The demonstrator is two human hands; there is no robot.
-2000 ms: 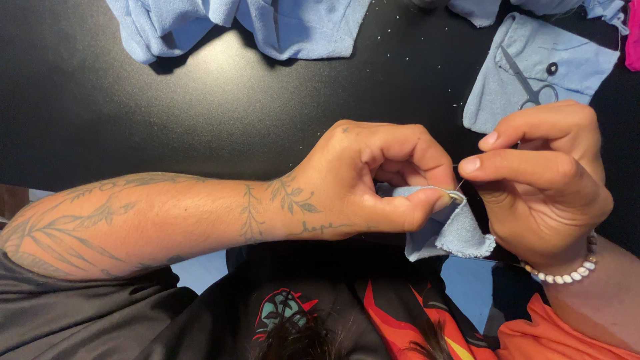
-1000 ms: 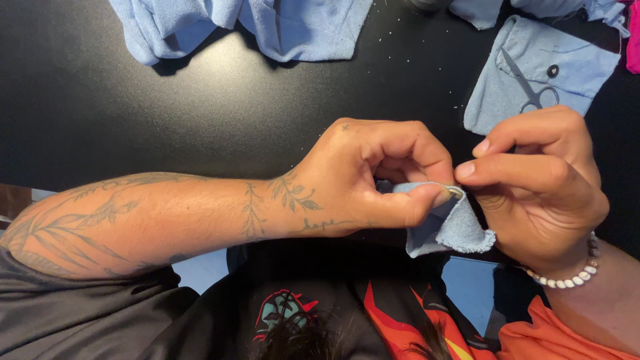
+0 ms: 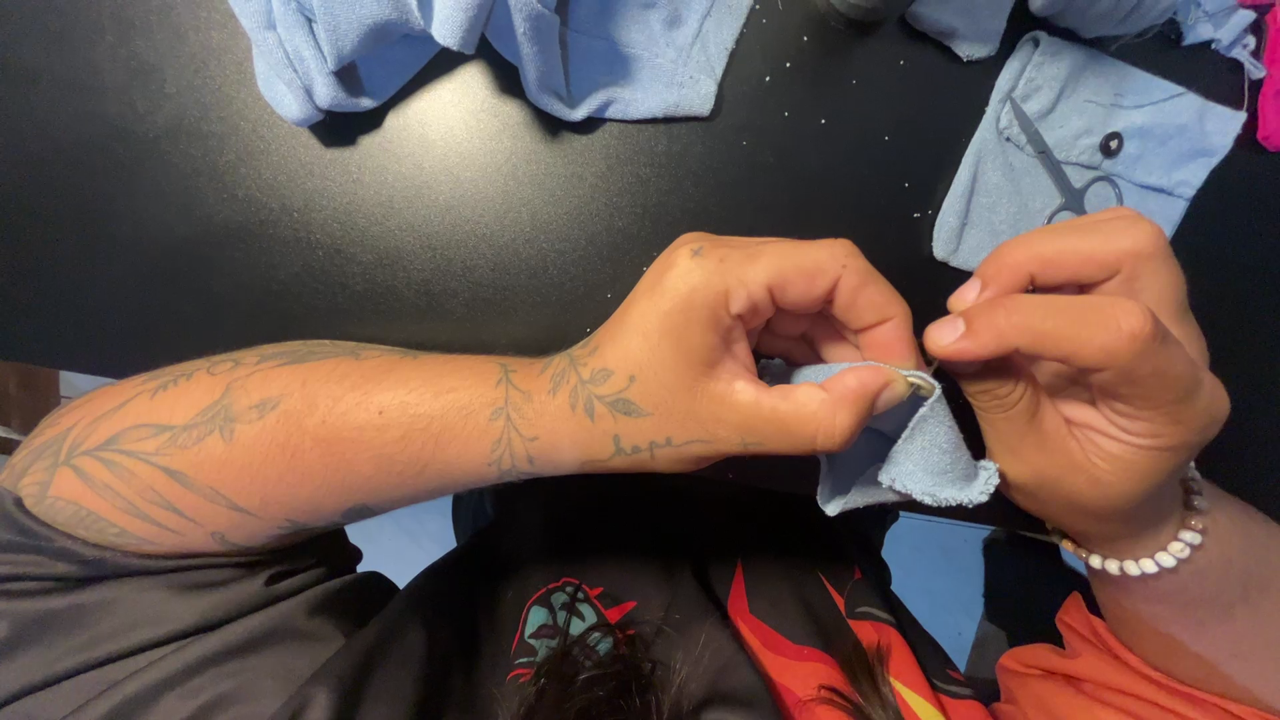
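My left hand (image 3: 770, 345) pinches a small piece of light blue knit fabric (image 3: 935, 450) between thumb and forefinger. A small pale ring-like thing (image 3: 918, 384) shows at the fabric's folded edge by my thumbnail. Close to the right of that edge is my right hand (image 3: 1090, 350), its thumb and finger brought together; a thin dark strand or needle seems to run from them to the fabric, too fine to tell which. The lower part of the fabric hangs in a fold with a rough edge.
Beyond my right hand, small scissors (image 3: 1058, 170) and a dark round button (image 3: 1112, 145) lie on a light blue fabric piece (image 3: 975, 215). More blue fabric (image 3: 620, 60) lies at the far side of the black table (image 3: 400, 230). White specks dot the tabletop.
My right hand's fingertips have shifted a little around the fabric's edge. My left hand keeps its pinch in about the same place.
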